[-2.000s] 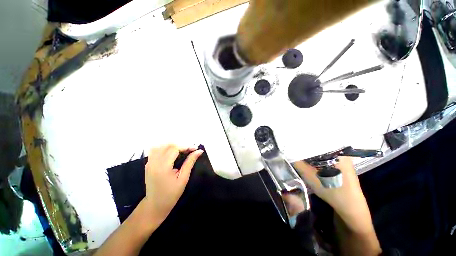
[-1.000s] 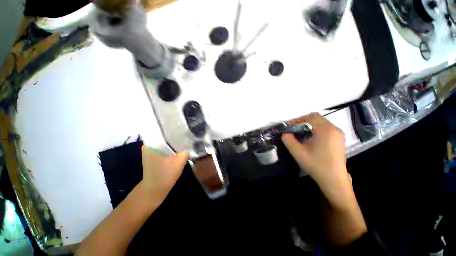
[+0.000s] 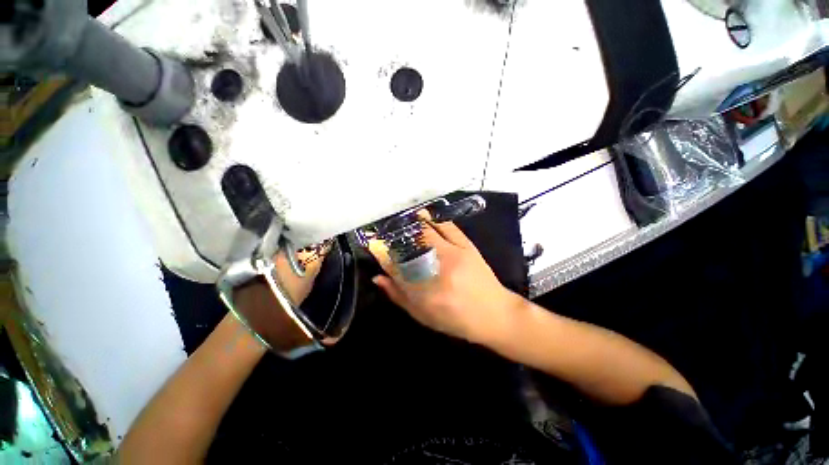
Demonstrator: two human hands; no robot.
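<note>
Black cloth (image 3: 364, 390) covers the table's front edge and hangs over it; part lies flat on the white table at the left and part reaches out right of the machine head. My left hand (image 3: 295, 277) is mostly hidden behind the shiny curved take-up lever guard (image 3: 273, 313), near the needle area. My right hand (image 3: 445, 281) rests on the cloth under the machine head, fingers partly behind metal parts and a round silver knob (image 3: 418, 266). The needle and both hands' fingertips are hidden, so their grip cannot be told.
The white sewing machine head (image 3: 391, 154) fills the upper middle, with thread guide pins (image 3: 295, 32) on top. A grey support arm (image 3: 136, 77) crosses the upper left. A black strip (image 3: 636, 73) drapes over the machine. A plastic-wrapped dark item (image 3: 668, 168) lies at the right.
The view has shifted right, so the machine head sits further left. My left hand has come in behind the lever guard. My right hand has moved under the head, and cloth now shows to its right.
</note>
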